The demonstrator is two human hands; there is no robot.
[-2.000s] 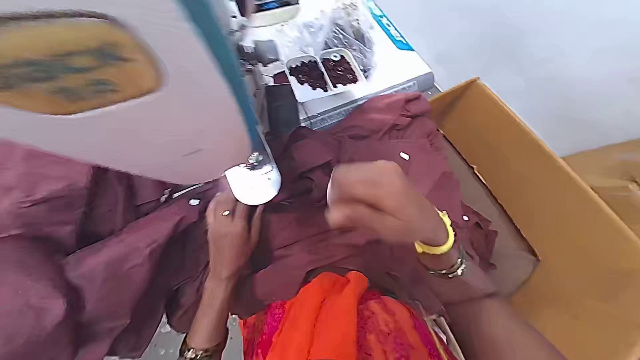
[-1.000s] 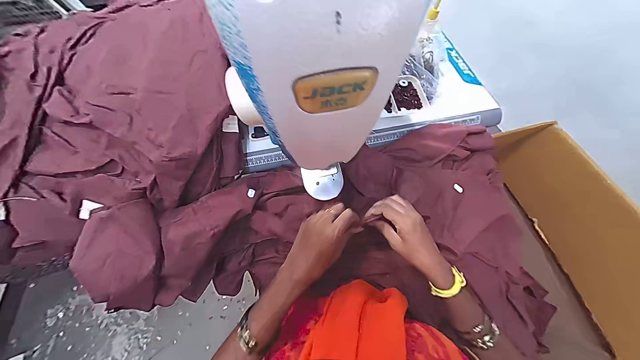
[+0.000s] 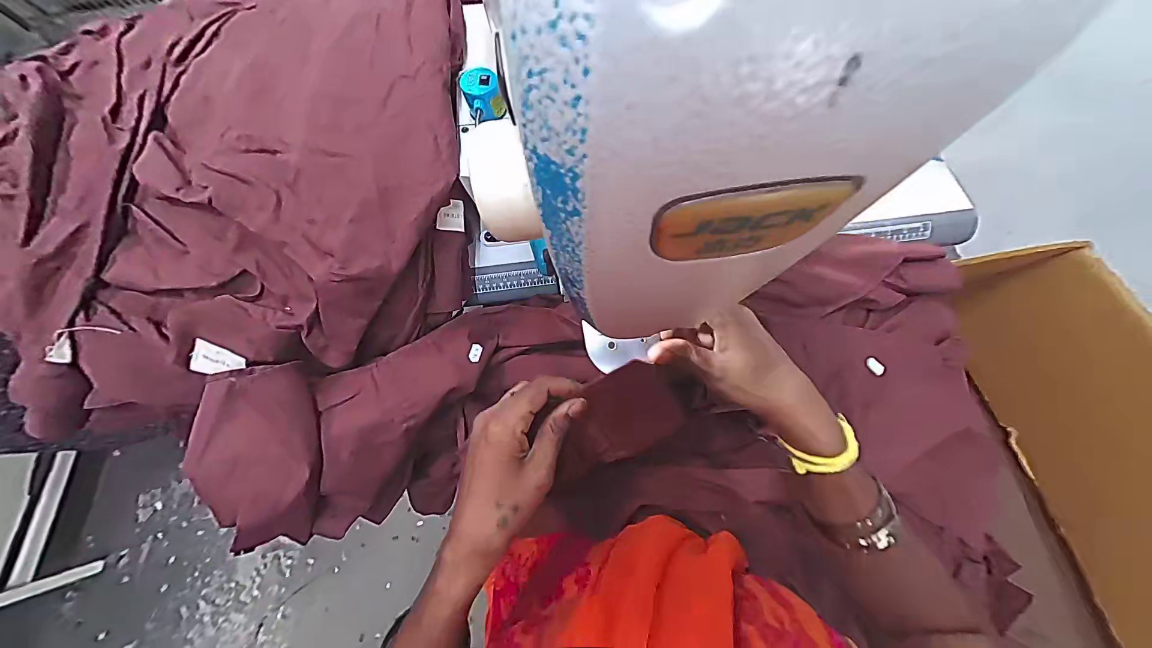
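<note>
Maroon fabric [image 3: 630, 414] is stretched between my two hands below the head of a Jack sewing machine [image 3: 720, 162]. My left hand [image 3: 517, 450] pinches its edge between thumb and fingers. My right hand [image 3: 738, 360], with a yellow bangle at the wrist, grips the cloth close beside the machine's white lower guard [image 3: 616, 346]. The needle area is hidden behind the machine head. Small white tags [image 3: 876, 366] lie on the cloth at both sides.
A heap of maroon garments [image 3: 297, 162] with white labels lies at the left. An open cardboard box [image 3: 1062, 360] stands at the right. The machine bed with a printed ruler [image 3: 513, 282] shows behind the cloth. White scraps litter the floor [image 3: 297, 594].
My hands were close together at the cloth a second ago; now they are apart with the fabric between them. The view has shifted, and the machine head fills more of it.
</note>
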